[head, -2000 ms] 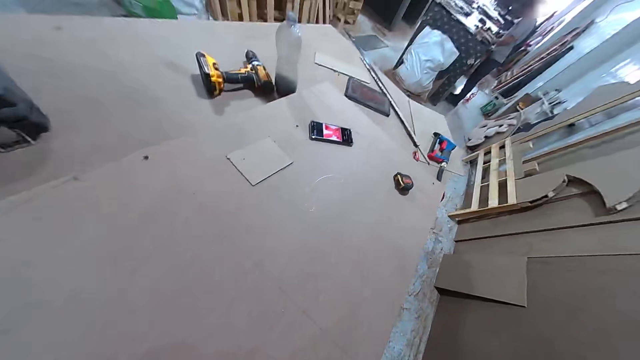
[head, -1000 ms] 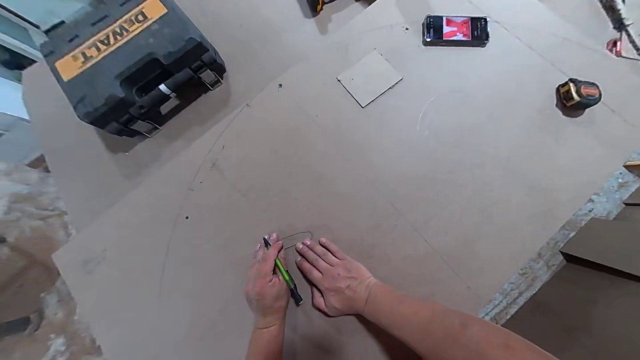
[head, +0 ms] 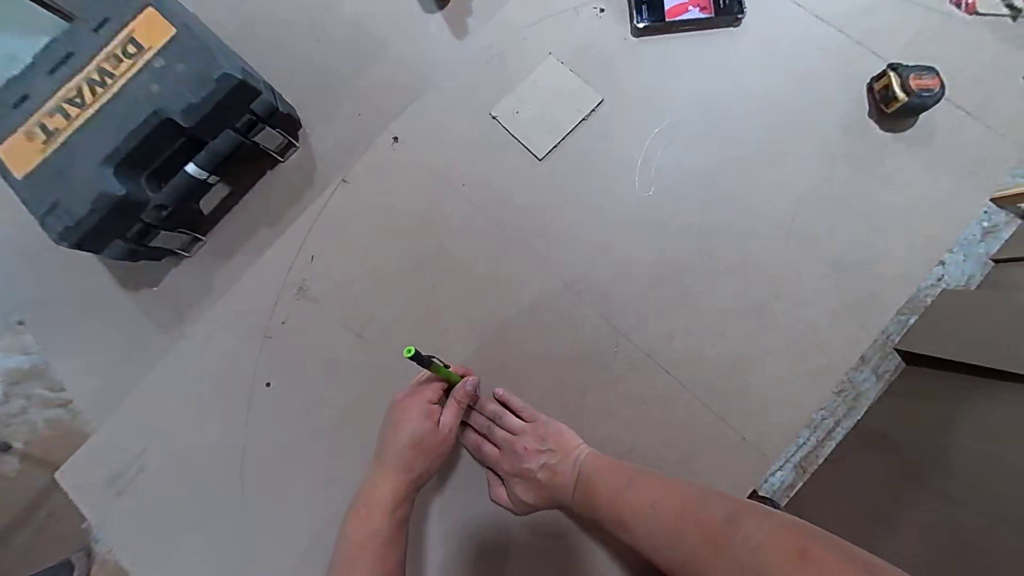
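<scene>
My left hand (head: pixel 420 432) grips a green and black marking pencil (head: pixel 432 365), its clip end pointing up and left; the writing tip is hidden by the hand. My right hand (head: pixel 528 456) lies palm down on the large brownish board (head: pixel 512 264), fingertips touching the left hand. Whether anything lies beneath the right hand cannot be told. Beyond the hands, a small square piece of board (head: pixel 547 106) lies flat. Thin curved and straight pencil lines run over the board.
A dark DeWalt tool case (head: pixel 152 128) stands at the upper left. A phone (head: pixel 686 14) with a lit screen lies at the top, and a tape measure (head: pixel 906 90) sits at the upper right. The board's edge runs along the right, beside a rough, stained strip (head: pixel 872 376).
The left hand has turned the pencil, whose clip end now points up and left, and the hands have come together. A traced outline seen near the fingers a second ago is no longer visible.
</scene>
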